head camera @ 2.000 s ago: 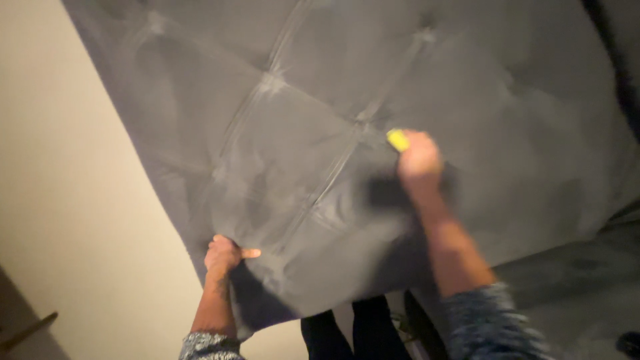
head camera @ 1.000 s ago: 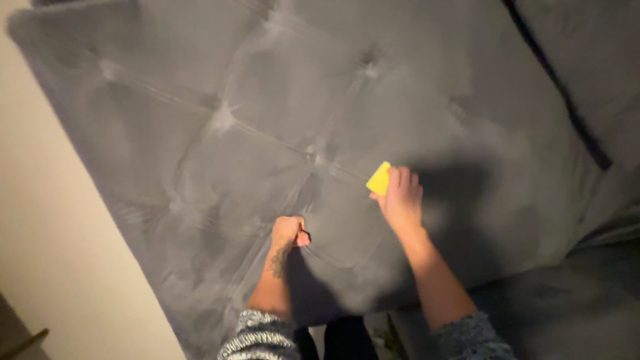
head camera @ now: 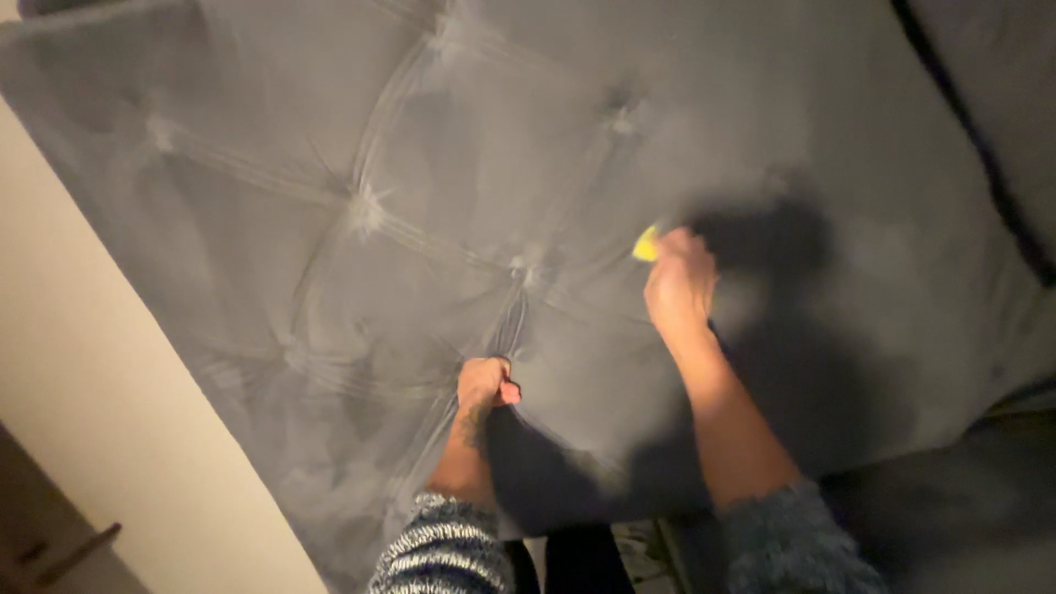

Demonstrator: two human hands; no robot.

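Note:
A large piece of grey tufted upholstery (head camera: 577, 173), with creases running between its sunken tufts, fills most of the head view. Right of the middle, my right hand (head camera: 681, 276) grips a small yellow sponge or pad (head camera: 646, 244) against or just over the fabric. Part of the yellow piece is hidden by my fingers. My left hand (head camera: 487, 384) is a fist at the lower middle, on a crease below a tuft; the fabric gathers around it, and whether a fold is pinched inside cannot be told.
A pale wall or panel (head camera: 148, 371) runs along the left edge, with a dark handle-like bar (head camera: 82, 553) at the lower left. A dark seam or gap (head camera: 982, 157) crosses the upper right. More dark upholstery (head camera: 949, 503) lies at the lower right. My legs (head camera: 582, 561) show at the bottom.
Over the two seconds, my left hand has moved right across the upholstery, from near its left edge, and its fingers have closed into a fist. The yellow piece remains in my right hand.

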